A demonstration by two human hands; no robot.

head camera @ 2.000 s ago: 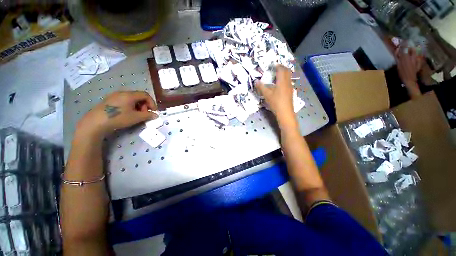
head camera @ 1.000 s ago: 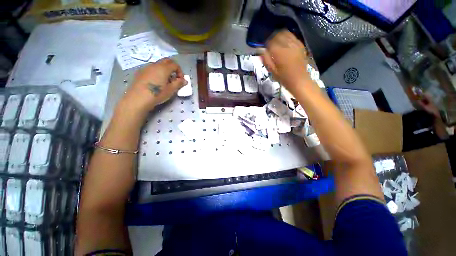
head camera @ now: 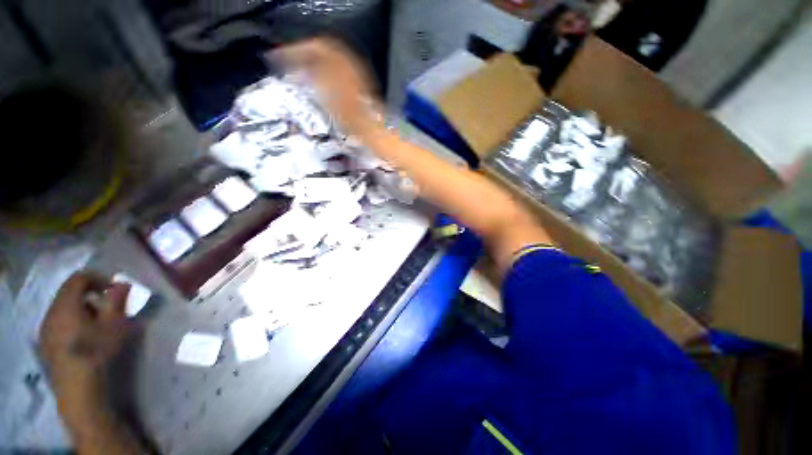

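Note:
The red-brown fixture point(head camera: 190, 286) holds a row of white plastic housings point(head camera: 203, 217); its back part is blurred. A heap of loose white housings point(head camera: 285, 147) lies right of it. Two flat white housings point(head camera: 199, 348) lie on the perforated work plate point(head camera: 169, 395) in front of the fixture. My left hand point(head camera: 87, 324) is blurred, left of the fixture, with its fingers on a white housing point(head camera: 133, 295). My right hand point(head camera: 325, 75) is blurred above the far side of the heap; whether it holds anything cannot be told.
The brown carton point(head camera: 757, 289), with clear trays and loose white parts point(head camera: 579, 160) inside, stands open at right. A dark round machine head point(head camera: 58, 151) with a yellow ring is at upper left. A blue table edge point(head camera: 392, 342) runs along the near side. A person's hand point(head camera: 570, 22) shows at top.
The view has turned to the right, so the carton shows more fully and the stacked trays at left are gone from view. My left hand still has the white housing at its fingertips.

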